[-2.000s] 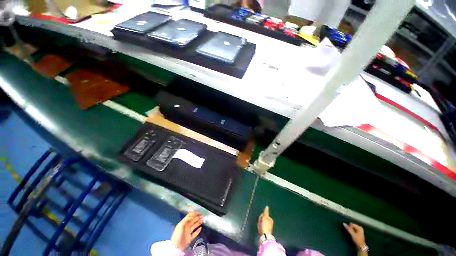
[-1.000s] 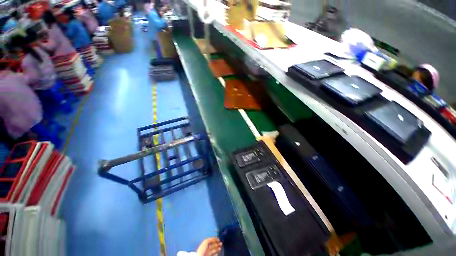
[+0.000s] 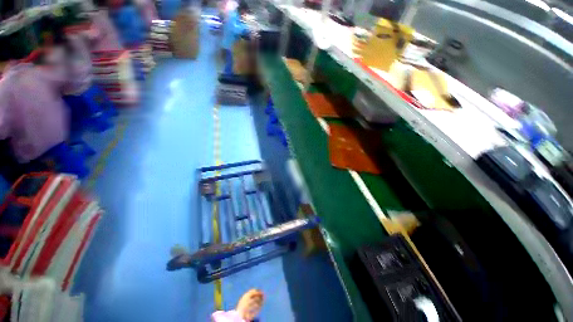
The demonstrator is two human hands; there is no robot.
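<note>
My left hand (image 3: 251,304) is small and blurred at the bottom edge, above the floor. It looks empty, with fingers loosely apart, and touches nothing visible. My right hand is out of the picture. A black foam tray (image 3: 371,277) lies on the green bench at the lower right, cut off by the bottom edge. Two small dark units (image 3: 391,259) sit in it, with part of a white paper label (image 3: 427,308) beside the nearer one. An empty dark blue platform trolley (image 3: 245,242) stands on the floor left of the bench.
Reddish-brown boards (image 3: 353,148) lie farther along the green bench (image 3: 327,201). Blurred dark devices (image 3: 512,163) rest on the white upper shelf. Red-and-white trays (image 3: 60,233) are stacked at left, near people in pink smocks (image 3: 31,113). Cartons (image 3: 185,36) stand down the aisle.
The view has turned left from the bench towards the aisle, and the foam tray has shifted to the lower right. My right hand has left the picture. My left hand stays low at the bottom edge.
</note>
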